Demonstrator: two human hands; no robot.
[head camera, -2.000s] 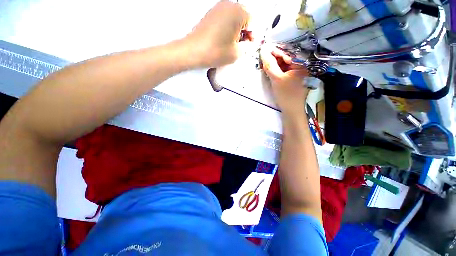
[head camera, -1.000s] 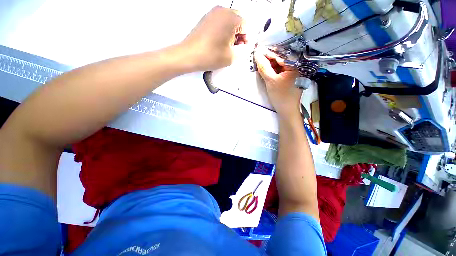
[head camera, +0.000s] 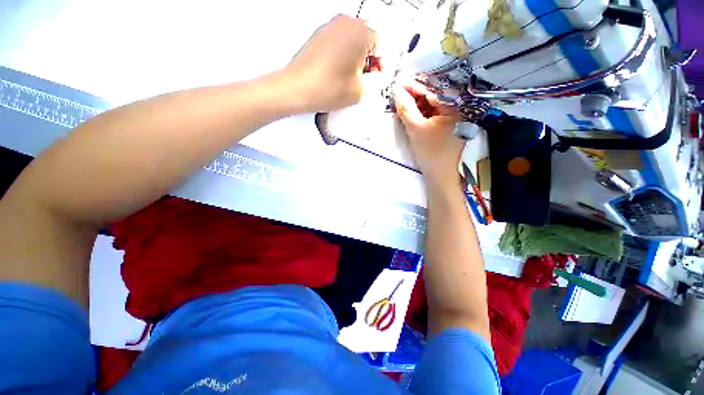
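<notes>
My left hand (head camera: 333, 65) is curled at the left of the needle area, its back to the camera. Small dark red spots show at its fingertips; I cannot tell if they are cloth or shadow. My right hand (head camera: 432, 133) is bent at the presser foot and needle area (head camera: 455, 83), thumb and fingers close together with a dark red gap between them. Whatever the fingers hold is hidden or too small to tell. The white sewing machine (head camera: 533, 58) with blue stripes stands at the upper right.
A black rectangle (head camera: 519, 171) with an orange mark, snips (head camera: 480, 202) and green cloth (head camera: 562, 241) lie right of my right forearm. Red pieces (head camera: 224, 247) lie below the table's ruler edge (head camera: 309, 189). Scissors (head camera: 380, 315) lie on a white board. A green-handled tool (head camera: 580, 282) is lower right.
The machine and table sit slightly further left in the picture, a small camera shift. Both hands stay beside the needle area with almost the same pose.
</notes>
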